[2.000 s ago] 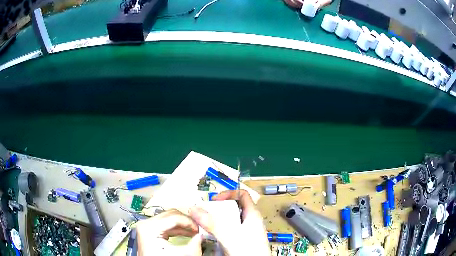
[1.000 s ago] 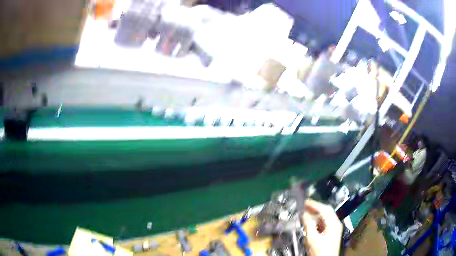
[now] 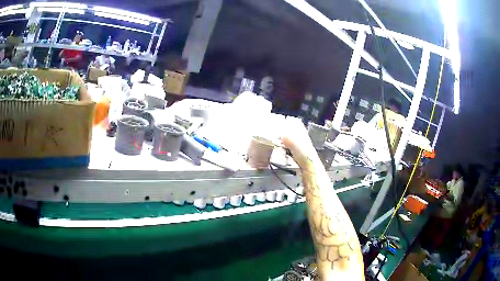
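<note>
My right hand (image 3: 294, 138) is reached far forward over the raised white shelf beyond the belt. It is overexposed and small, and I cannot tell whether its fingers hold anything. A tan round cup (image 3: 260, 153) stands just left of the hand. Grey round containers (image 3: 131, 135) stand further left on the shelf (image 3: 104, 174). A blue thin object (image 3: 207, 143) lies beside them. My left hand is out of the picture.
An open cardboard carton (image 3: 46, 131) full of green boards stands at the left. White units (image 3: 236, 200) line the green belt (image 3: 164, 244) below the shelf. A white metal frame (image 3: 403, 148) rises at the right. Grey parts (image 3: 299, 273) are piled at the bottom. A person (image 3: 454, 189) is far right.
The view has swung up and right from the bench to the shelf. My right hand has moved from the bench, past the grey parts, to over the shelf. My left hand has left the picture.
</note>
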